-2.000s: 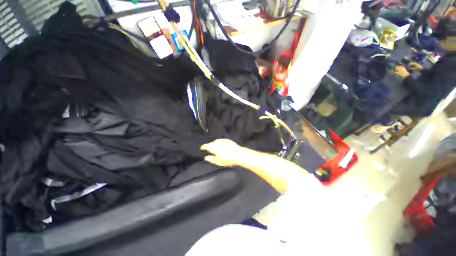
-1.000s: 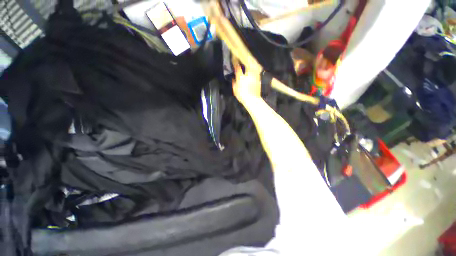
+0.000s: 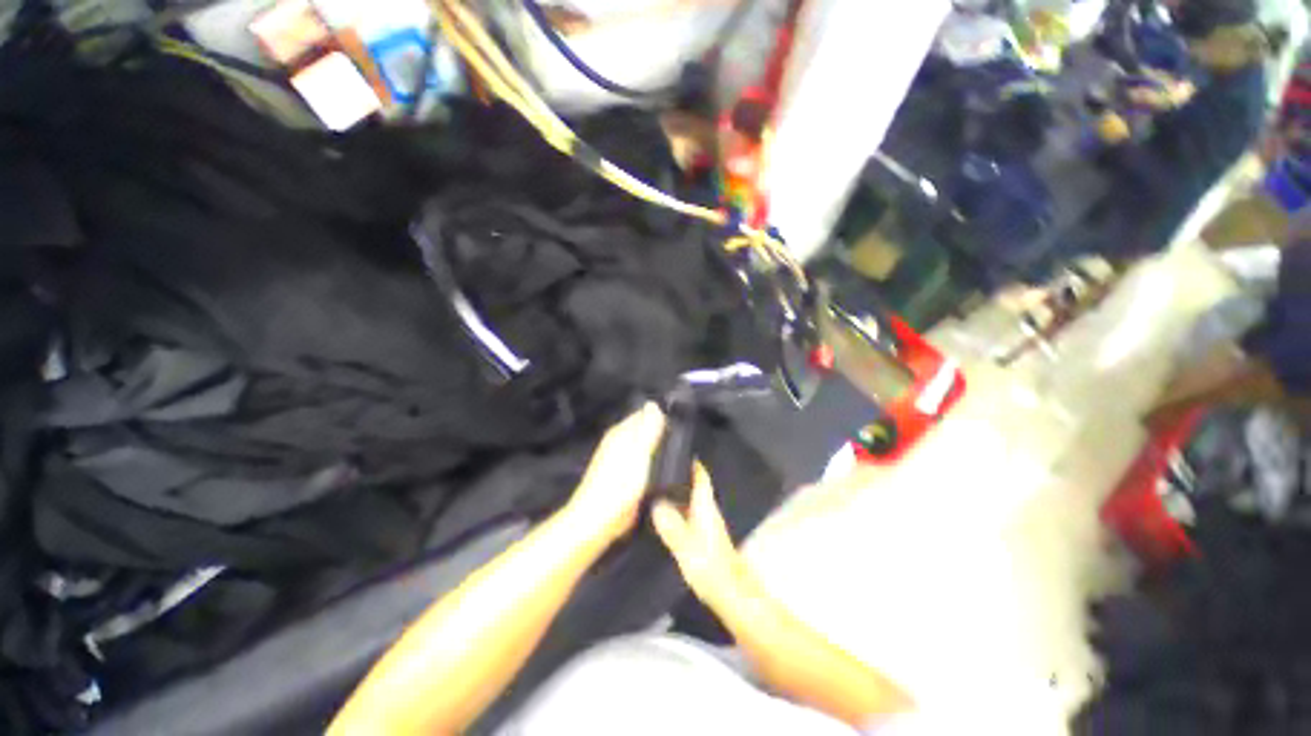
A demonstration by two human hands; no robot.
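My left hand (image 3: 621, 472) and my right hand (image 3: 700, 535) are close together near the table's front edge, both closed on a black garment piece (image 3: 673, 457). The piece is folded narrow between them, with a white-edged part at its far end. A large black garment heap (image 3: 259, 302) lies behind and to the left, with a white strip (image 3: 467, 319) on it. The grey pressing bar (image 3: 345, 621) lies at front left, partly behind my left forearm. The steam iron, dark with a red spot (image 3: 821, 357), seems to stand at the right table end; its outline is blurred.
Tan hoses (image 3: 575, 151) hang from the top to the right table end. A red-edged rest (image 3: 932, 391) is there. White and blue cards (image 3: 335, 89) lie at the back. A red stool or crate (image 3: 1157, 496) stands on the pale floor at right.
My right hand has come down from the hose to the front, and my left hand has entered the picture. Both now hold black cloth. The view has shifted.
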